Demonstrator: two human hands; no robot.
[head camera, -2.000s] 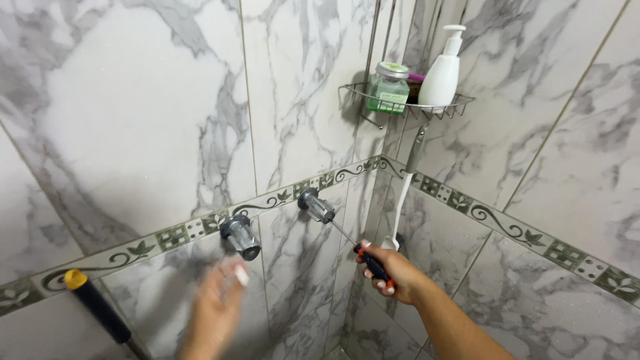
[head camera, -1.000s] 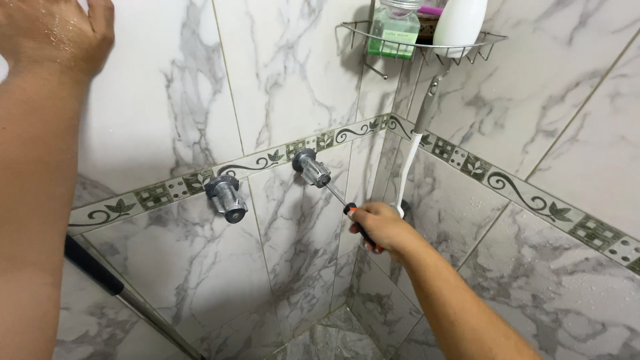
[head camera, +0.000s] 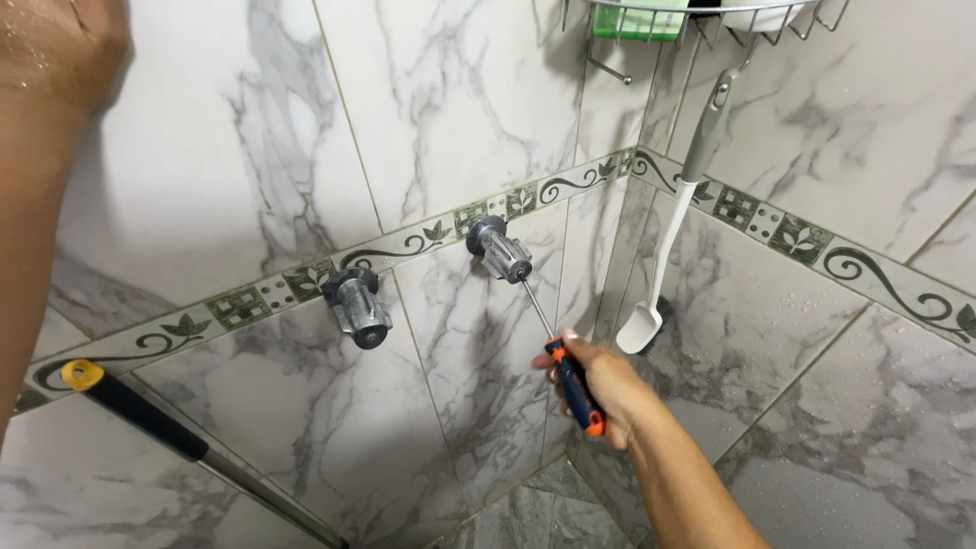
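Note:
My right hand (head camera: 602, 389) grips the dark blue and orange handle of a screwdriver (head camera: 577, 385). The screwdriver's tip meets the centre of the right shower valve handle (head camera: 504, 253), a clear or grey fluted knob on the marble-look tile wall. To its left a matching valve handle (head camera: 361, 311) sticks out of the wall, touched by neither hand. My left hand (head camera: 65, 46) is raised at the upper left, against or close to the wall; its fingers are mostly cut off by the frame, and nothing is seen in it.
A pole with a black and yellow grip (head camera: 145, 412) leans at the lower left. In the corner, a white and grey long-handled brush (head camera: 671, 221) hangs below a wire shelf (head camera: 686, 11) that holds a green container (head camera: 640, 21) and a white bottle. Water drops dot the right wall.
My left hand has gone from near the left valve handle up to the upper left. The right hand stays with the screwdriver at the right valve handle. The view has tilted down and come closer.

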